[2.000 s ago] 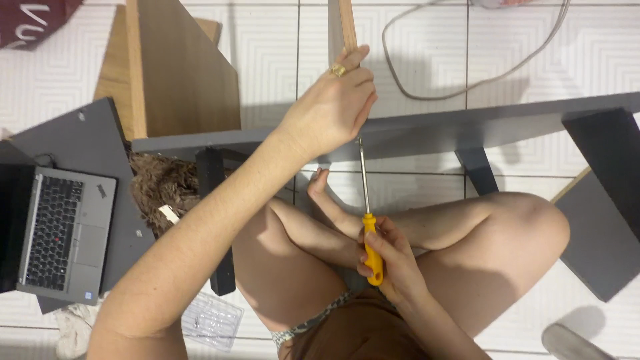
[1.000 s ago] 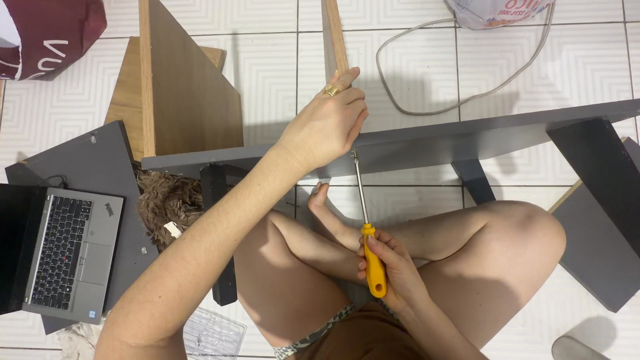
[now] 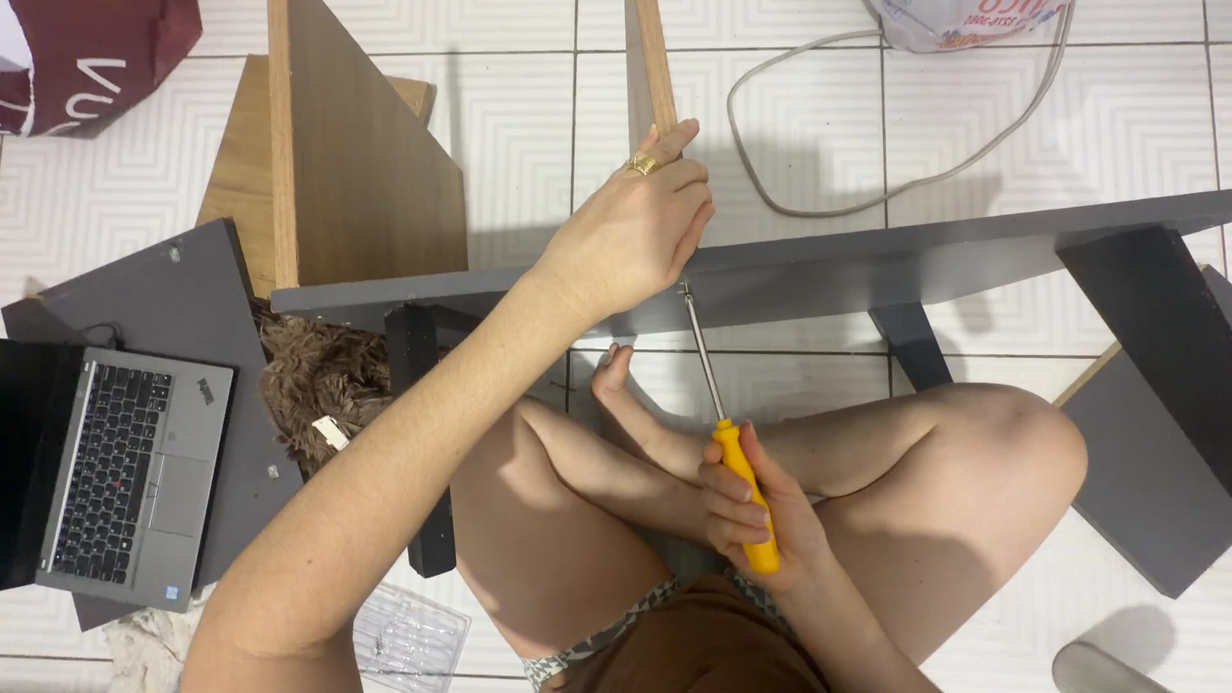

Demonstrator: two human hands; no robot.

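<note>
My right hand (image 3: pixel 765 510) is closed around the yellow handle of a screwdriver (image 3: pixel 707 361). The screwdriver's metal tip meets a small screw on the near face of a long grey board (image 3: pixel 828 274), which stands on edge across my view. Over the board's top edge reaches my left hand (image 3: pixel 640 217), with a ring on one finger. Its fingers rest at the near end of a narrow upright wooden panel (image 3: pixel 658 72) on the board's far side; whether they grip it firmly is hard to tell. A larger wooden panel (image 3: pixel 371 164) stands against the board's far side at the left.
A laptop (image 3: pixel 135 472) lies on a grey board at the left, beside a shaggy brown item (image 3: pixel 313 375). Dark legs (image 3: pixel 1155 327) extend from the long board. A cable (image 3: pixel 828 210) loops near a plastic bag (image 3: pixel 962 21). A clear plastic tray (image 3: pixel 409 640) lies below my left arm.
</note>
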